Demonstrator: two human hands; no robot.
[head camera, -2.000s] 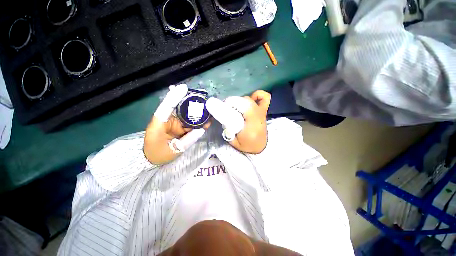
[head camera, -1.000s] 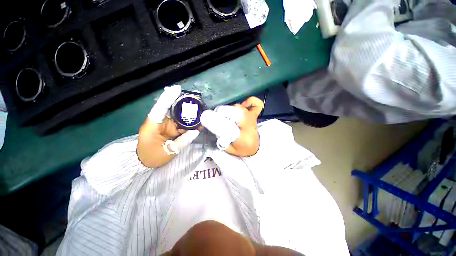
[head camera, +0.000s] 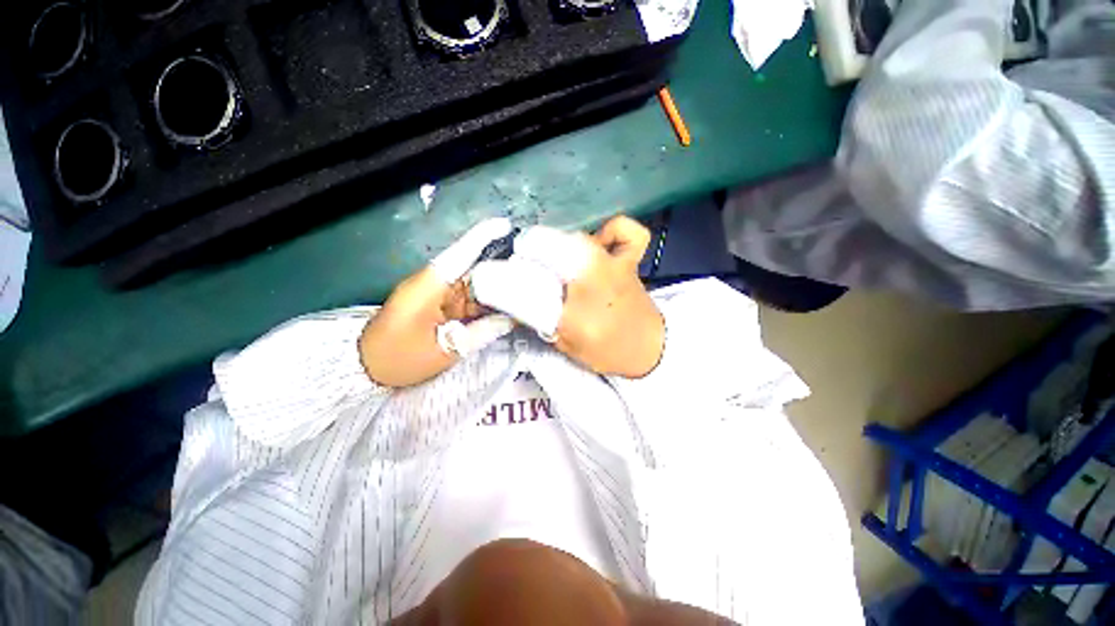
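A smartwatch body (head camera: 500, 247) is between my hands above the bench's front edge. Only a small dark part of it shows; its face is hidden. My left hand (head camera: 416, 324), with white covers on thumb and finger, grips it from the left. My right hand (head camera: 605, 306), also with white-covered fingers, closes over it from the right. A black foam tray (head camera: 306, 153) lies beyond my hands with round watches (head camera: 196, 100) in square pockets, one pocket empty.
A tiny white scrap (head camera: 427, 196) and an orange stick (head camera: 675, 116) lie on the green mat. White wipes (head camera: 768, 31) are at the top. A neighbour's striped sleeve (head camera: 978, 159) reaches in at the right. A blue rack (head camera: 954, 471) stands lower right.
The watch face with its white patch was visible; now my right fingers have moved left over it. A white scrap now shows on the mat. The camera view has shifted slightly.
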